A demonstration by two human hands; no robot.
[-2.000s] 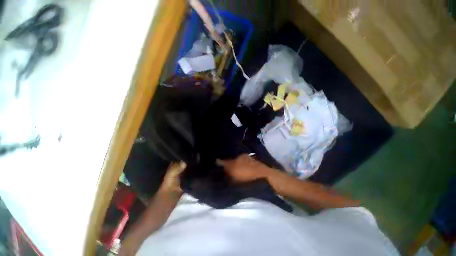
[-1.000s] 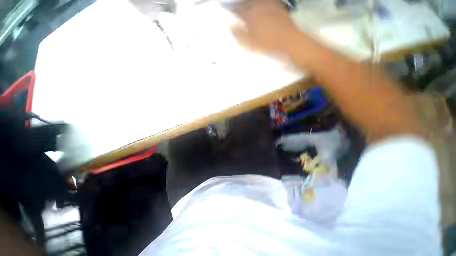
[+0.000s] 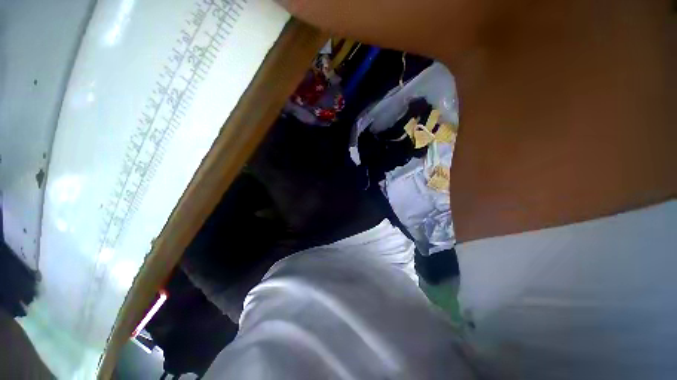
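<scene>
The white table top with a printed ruler scale fills the left of the view. My right forearm crosses the upper right, very close to the camera; its hand is cut off by the top edge. A strip of skin, likely my left arm, shows at the bottom left corner, with no hand visible. Dark cloth lies at the left edge, just above that skin. What either hand holds is hidden.
The table's wooden edge runs diagonally down to the left. Below it are dark shapes and a bag of white scraps with yellowish bits. A red and white strip shows under the table at lower left.
The view has turned and moved closer to the table, so the ruler scale shows. My right hand has left the view at the top. The dark garment piece earlier held over the lap is no longer in my hands there.
</scene>
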